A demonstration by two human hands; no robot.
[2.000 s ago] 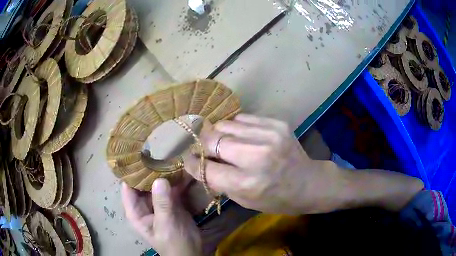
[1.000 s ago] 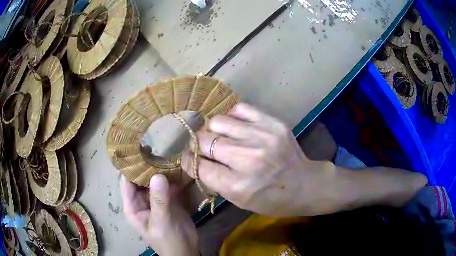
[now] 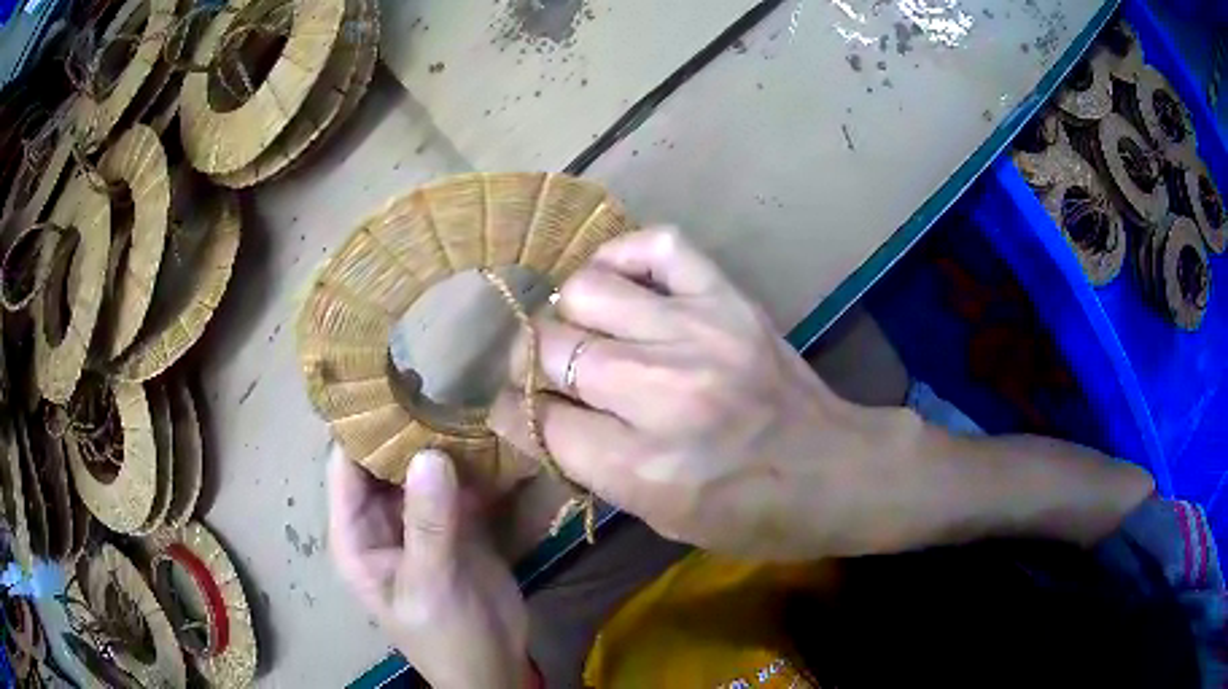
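A woven straw ring (image 3: 458, 222) is held tilted above the table, its round hole facing up. My left hand (image 3: 438, 565) grips its near lower rim, thumb on top and fingers underneath. My right hand (image 3: 673, 390) is at the ring's right side, with its fingers at the hole and the inner edge; the fingertips are partly hidden. A twisted cord loop (image 3: 516, 307) runs from the inner edge of the hole past my right fingers, and its loose ends hang below the ring.
Overlapping straw rings (image 3: 263, 94) with cords pile up at the left. One ring has a red band (image 3: 202, 599). A dark strip (image 3: 660, 94) crosses the glue-spotted table (image 3: 754, 229). Shiny patches (image 3: 929, 19) lie at the top. A blue crate (image 3: 1077, 350) at the right holds small brown rings (image 3: 1131, 162).
The ring and both hands have moved slightly up in the picture. The ring's tilt has changed a little. The white blob at the top is out of view.
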